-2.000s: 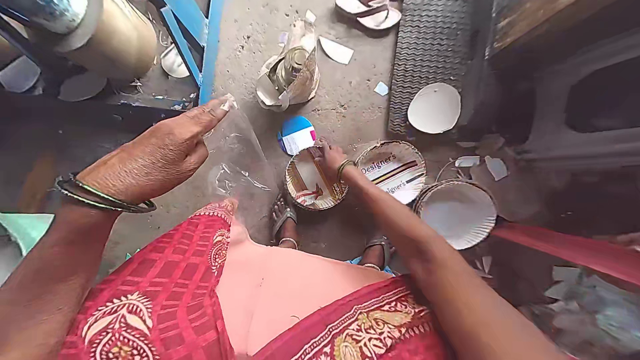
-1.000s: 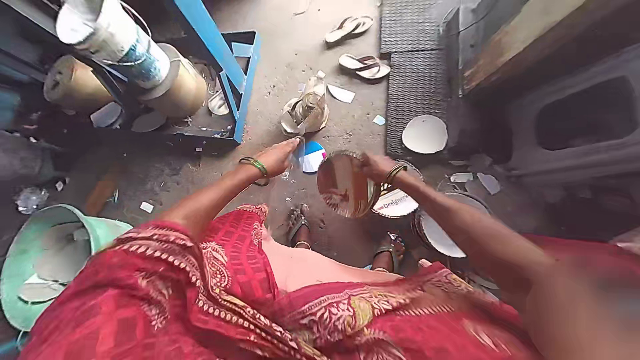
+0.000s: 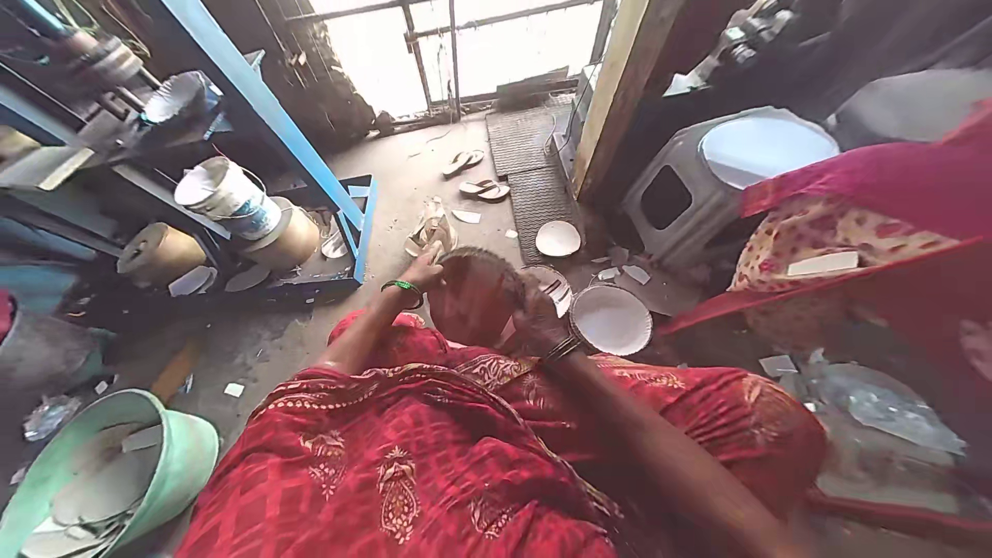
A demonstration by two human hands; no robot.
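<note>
My right hand (image 3: 541, 316) grips the right edge of a round brown paper plate or shallow bowl (image 3: 471, 294) with a crimped rim, which is tilted above my lap. At its upper left edge is my left hand (image 3: 425, 267), fingers bent; whether a clear plastic bag is still in it cannot be seen. Just beyond, a crumpled bag (image 3: 431, 231) stands on the floor. Right of the held plate lie a printed plate (image 3: 552, 285) and a larger white plate (image 3: 611, 319). A white disc (image 3: 558, 239) rests on the edge of the dark mat.
A green tub (image 3: 180, 457) with discs and scraps stands at the lower left. A blue metal frame (image 3: 361, 232) with buckets is on the left. Sandals (image 3: 484, 189) and a ribbed mat (image 3: 542, 209) lie ahead. A plastic stool (image 3: 690, 182) and a person in pink cloth (image 3: 860, 225) are at the right.
The brown plate was on the floor two seconds ago; my right hand has lifted it, and it is now close to my lap. My left hand has come beside it. The view has tilted up.
</note>
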